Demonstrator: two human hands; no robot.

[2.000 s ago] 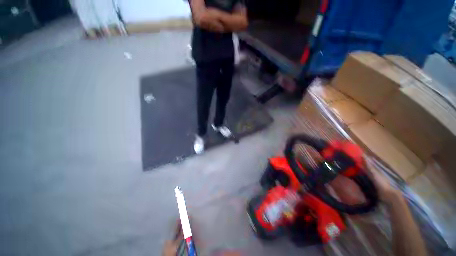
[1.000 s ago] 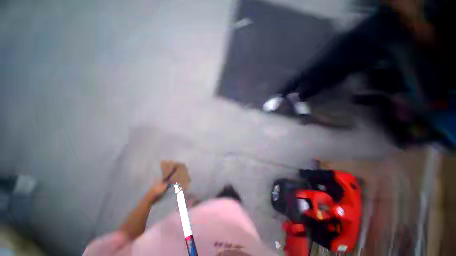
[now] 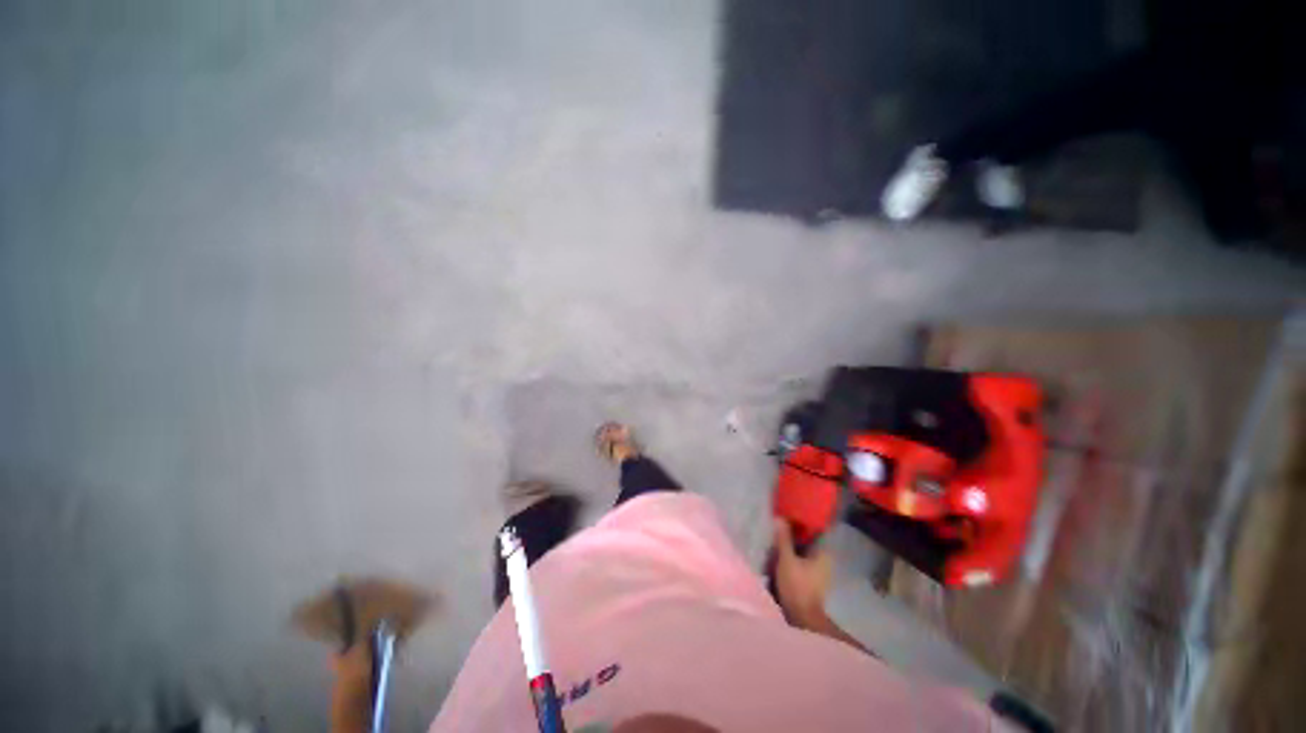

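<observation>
My left hand [image 3: 350, 667] is blurred at the lower left and holds a brown cardboard tally sheet [image 3: 394, 606]. A thin dark thing lies across the sheet, too blurred to tell. My right hand [image 3: 802, 576] is around the near end of the tiller handle [image 3: 808, 496], its fingers partly hidden. The red electric pallet truck [image 3: 1003, 480] stands to my right, against the film-wrapped load [image 3: 1132, 394].
A person in dark trousers and white shoes [image 3: 917, 183] stands at the dark platform [image 3: 816, 115], upper right. Grey concrete [image 3: 287, 287] lies ahead and left. A white stick [image 3: 526, 616] points forward from my chest.
The view has tipped down towards my body. My left hand with the sheet has moved down and left. My right hand, out of view one second ago, shows again at the tiller.
</observation>
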